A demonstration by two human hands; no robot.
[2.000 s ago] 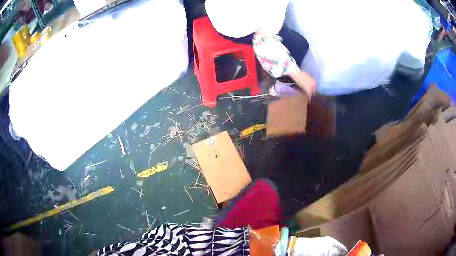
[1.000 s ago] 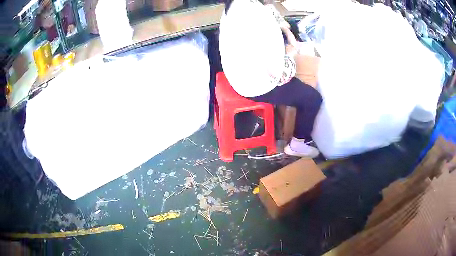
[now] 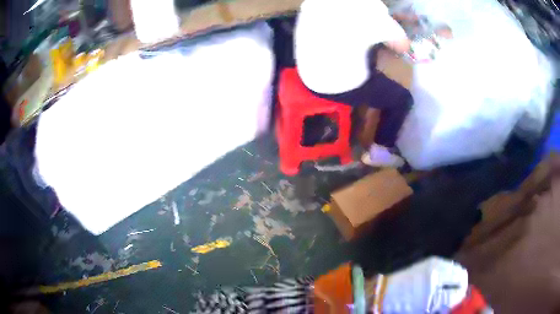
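My left hand (image 3: 423, 287), in a white glove, is cut off by the bottom edge. Its zebra-striped sleeve (image 3: 264, 298) comes in from the left, with an orange cuff (image 3: 333, 289) and a green band at the wrist. The glove looks closed on a red-orange part (image 3: 478, 303), which seems to be the tape dispenser; most of it is hidden or out of frame. My right hand is not in view. A closed brown carton (image 3: 372, 199) lies on the floor beyond my hand, touched by no hand. The picture is blurred.
A person (image 3: 393, 104) sits on a red stool (image 3: 314, 126), holding a brown carton (image 3: 395, 67). Large white wrapped bundles (image 3: 156, 132) stand left and right (image 3: 466, 104). Blurred cardboard blanks (image 3: 522, 227) lean at right, near a blue crate edge (image 3: 554, 144).
My left hand was at the bottom edge, left the view, and is back. The seated person's reaching arm has withdrawn from the floor. The floor carton shows at a different place and angle; my view has shifted.
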